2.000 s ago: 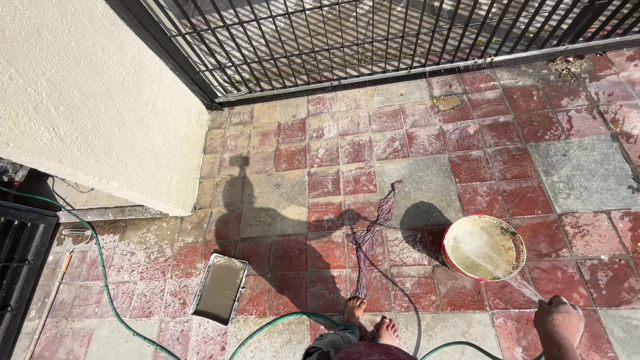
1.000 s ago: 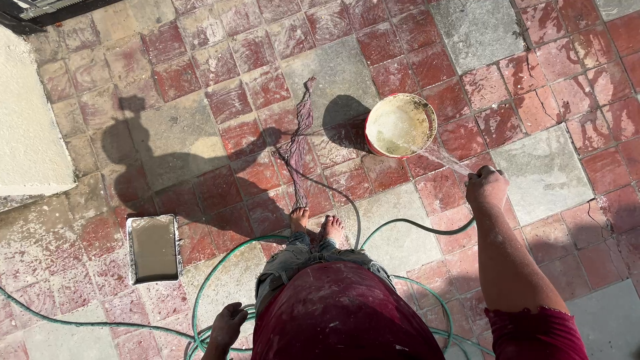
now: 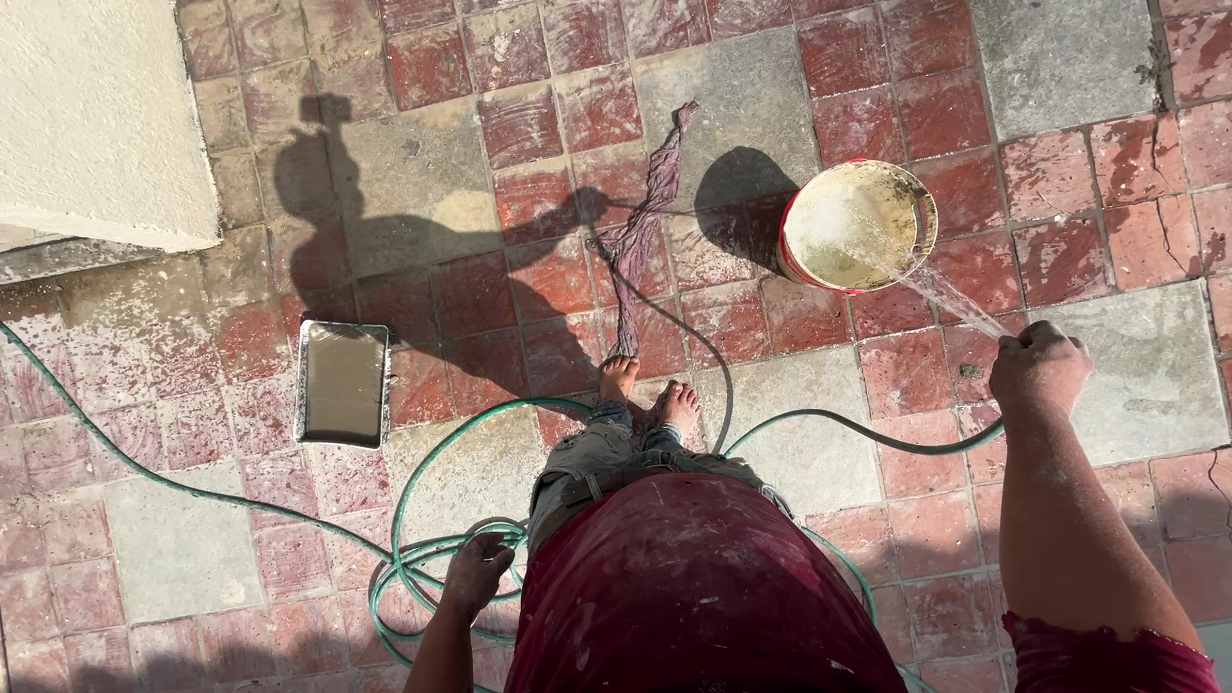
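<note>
My right hand is closed around the end of a green garden hose, and water sprays from it to the left. The stream lands in a round bucket with a red outside, which holds cloudy water and has a stained inner wall. At my left side hangs my left hand, over coils of the same hose; its fingers are partly curled and whether they touch the hose cannot be told. A twisted, wet purplish cloth lies on the tiles between my feet and the bucket.
A rectangular tray of grayish liquid sits left of my bare feet. Loops of hose lie around my legs and run off to the left. A cream wall stands at upper left. The red and gray floor tiles are wet in places.
The view has tilted down from the metal gate, bringing my left hand into sight. Water keeps running from the hose into the bucket; the cloth and tray stay put.
</note>
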